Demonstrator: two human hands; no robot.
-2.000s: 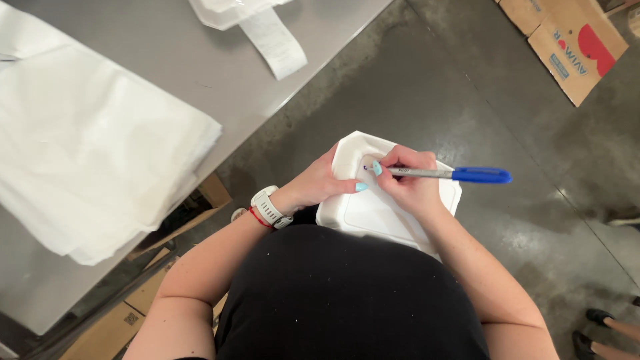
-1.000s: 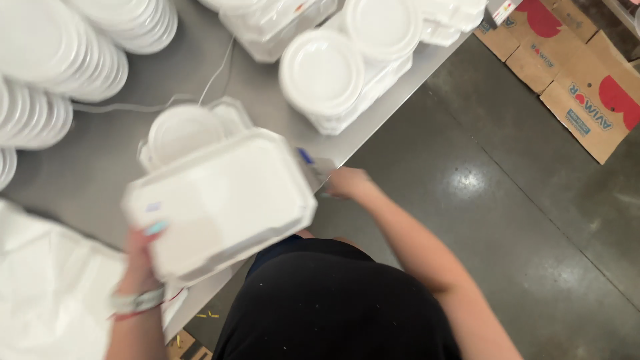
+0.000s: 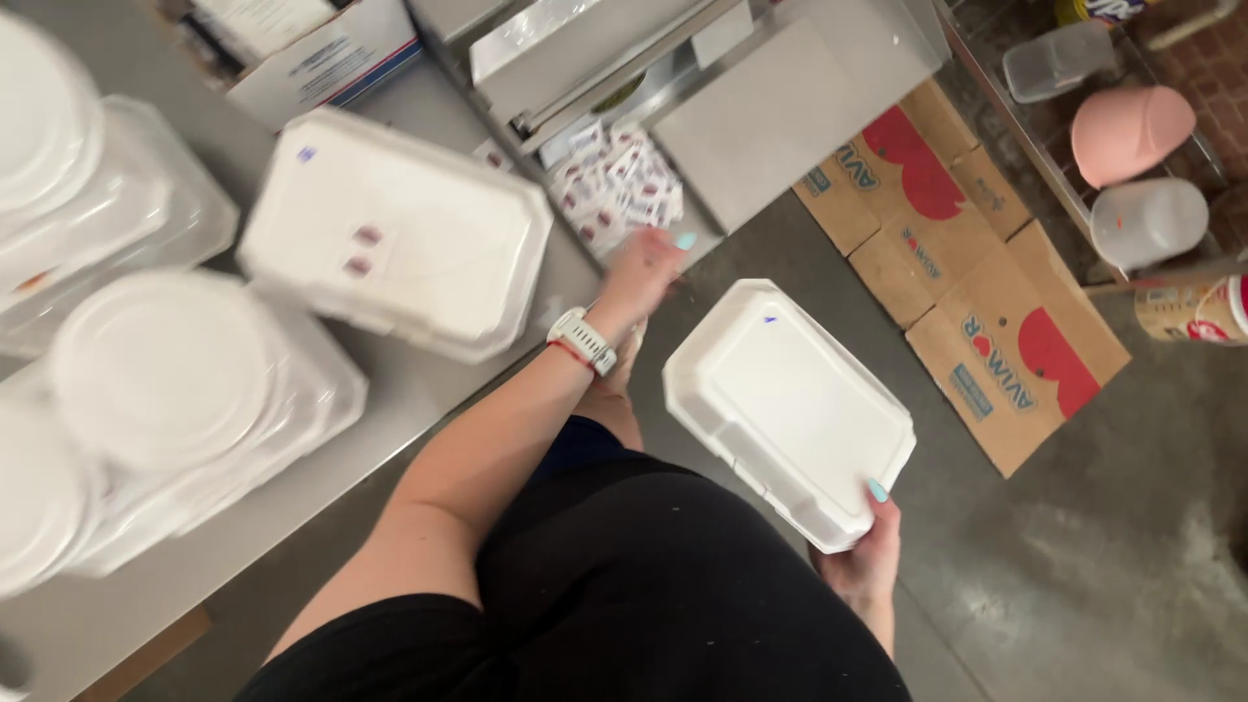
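Note:
My right hand [image 3: 863,556] grips the lower corner of a closed white clamshell takeout box [image 3: 799,390], which bears a small blue mark and is held over the floor. Blurred, my left hand [image 3: 648,268] is at the near edge of a pile of small printed packets [image 3: 619,185] in a metal tray; whether its fingers hold anything cannot be told. Left of that hand, on the metal table, lies another white clamshell box [image 3: 400,234] with a blue mark and two small dark-printed spots on its lid.
Stacked clear containers and round white lids [image 3: 161,366] stand on the table at left. A printed cardboard box [image 3: 331,58] is at the back. Flattened cardboard [image 3: 994,341] lies on the floor. At upper right a rack holds a pink container [image 3: 1131,132] and clear tubs [image 3: 1149,222].
The view has swung right along the table. A clamshell box was in my left hand one second ago; now one is in my right hand. The pen seen two seconds ago is out of sight.

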